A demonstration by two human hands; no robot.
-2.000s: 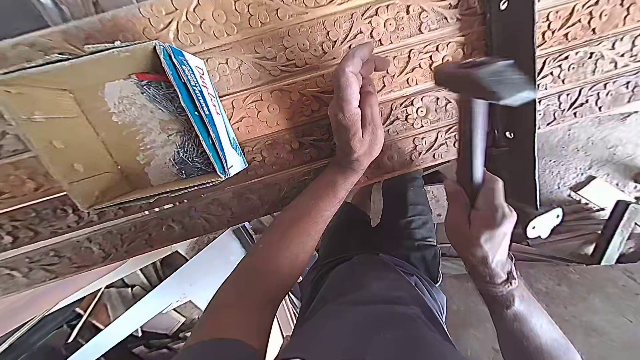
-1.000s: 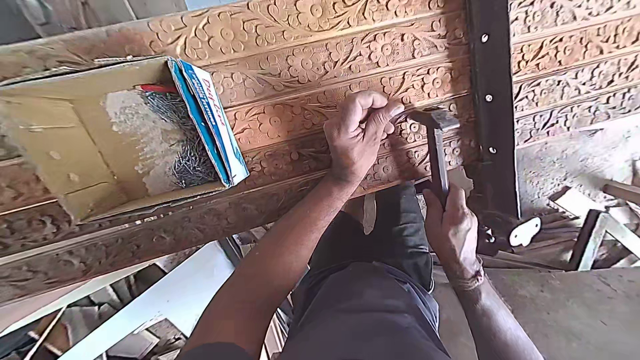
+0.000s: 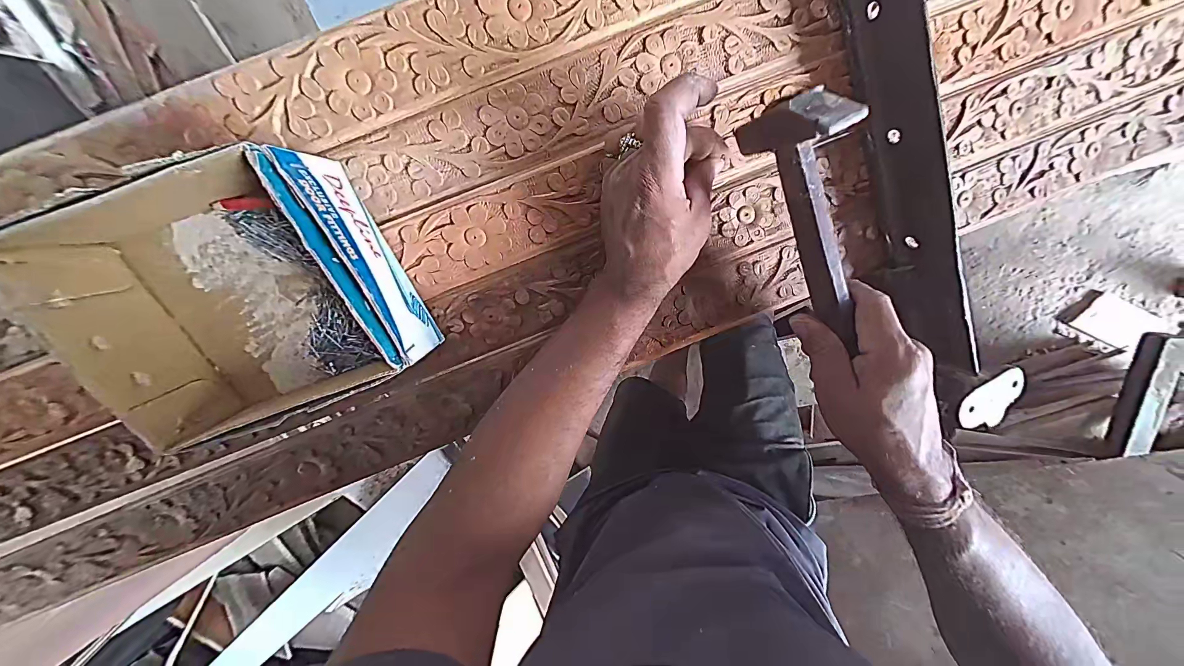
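Observation:
My right hand [image 3: 874,388] grips the shaft of a hammer [image 3: 814,222], whose metal head is raised just right of my left hand. The left hand [image 3: 661,185], with a ring on one finger, is over carved wooden boards [image 3: 481,231] with floral relief. Its fingers are curled, and whether a nail is between them cannot be told. Left of it, an open cardboard box [image 3: 129,305] rests tilted on the boards, with many thin nails [image 3: 342,328] and a small red item inside.
A dark metal strip [image 3: 911,185] with several screws or bolts crosses the boards at the right. Wood scraps [image 3: 1036,388] and a white metal plate [image 3: 992,398] lie beyond it. A white strip [image 3: 342,564] and more scraps are below the boards at the lower left.
One second ago the hammer head was close beside my left fingertips, lower on the boards; now both hands are a little higher over the carving. The hammer stays in my right hand.

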